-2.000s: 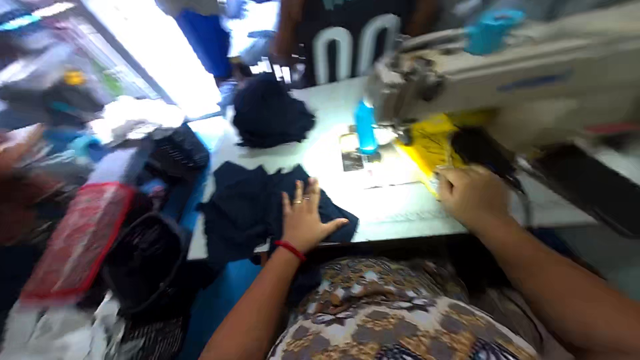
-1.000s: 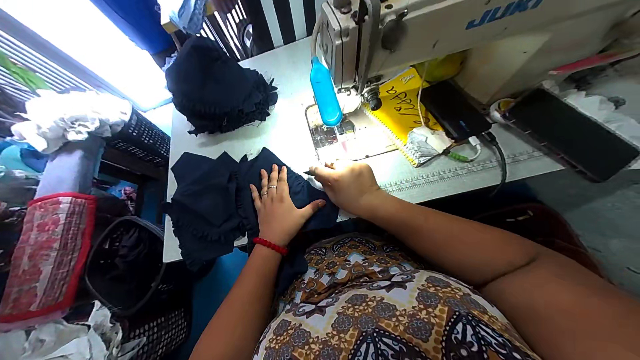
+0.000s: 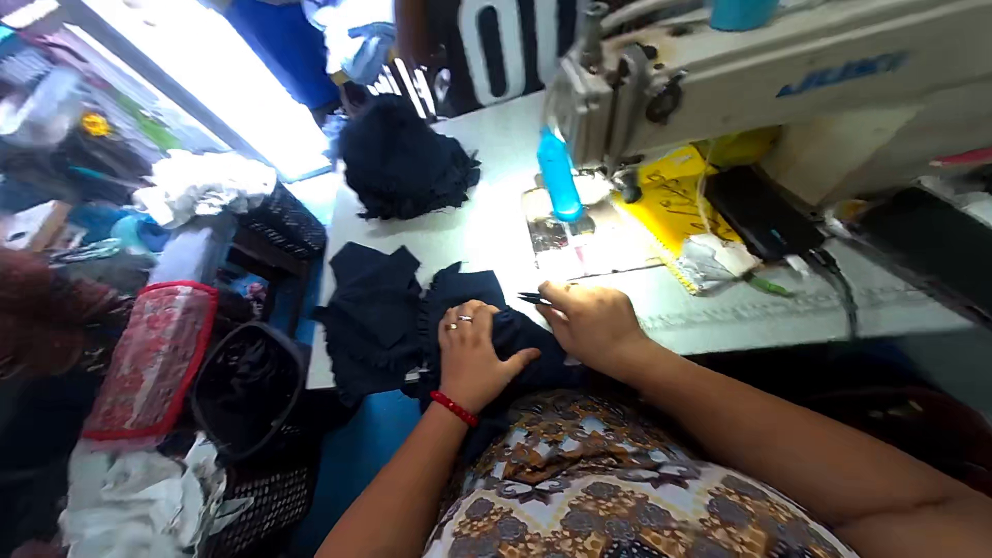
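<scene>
My left hand [image 3: 477, 353], with rings and a red bead bracelet, lies spread on dark navy fabric pieces [image 3: 376, 322] at the table's front edge. My right hand [image 3: 593, 322] is closed around a small dark pointed tool [image 3: 533, 298], perhaps thread snips, its tips sticking out to the left above the fabric. Behind my hands stands a Juki sewing machine [image 3: 728, 85], with a blue cylindrical piece [image 3: 559, 174] hanging in front of its needle area. A heap of dark ruffled fabric [image 3: 403, 159] sits farther back on the white table [image 3: 488, 225].
Right of the needle plate lie a yellow notebook [image 3: 682, 201], a black power bank [image 3: 763, 213] with a cable, and a dark phone [image 3: 930, 240]. Black plastic baskets [image 3: 283, 225] with cloth stand at the left. A person in a dark numbered shirt [image 3: 504, 46] is behind the table.
My right hand has moved from beside the yellow notebook to the front edge near my left hand, and now shows a dark tool. My left hand stays on the navy fabric.
</scene>
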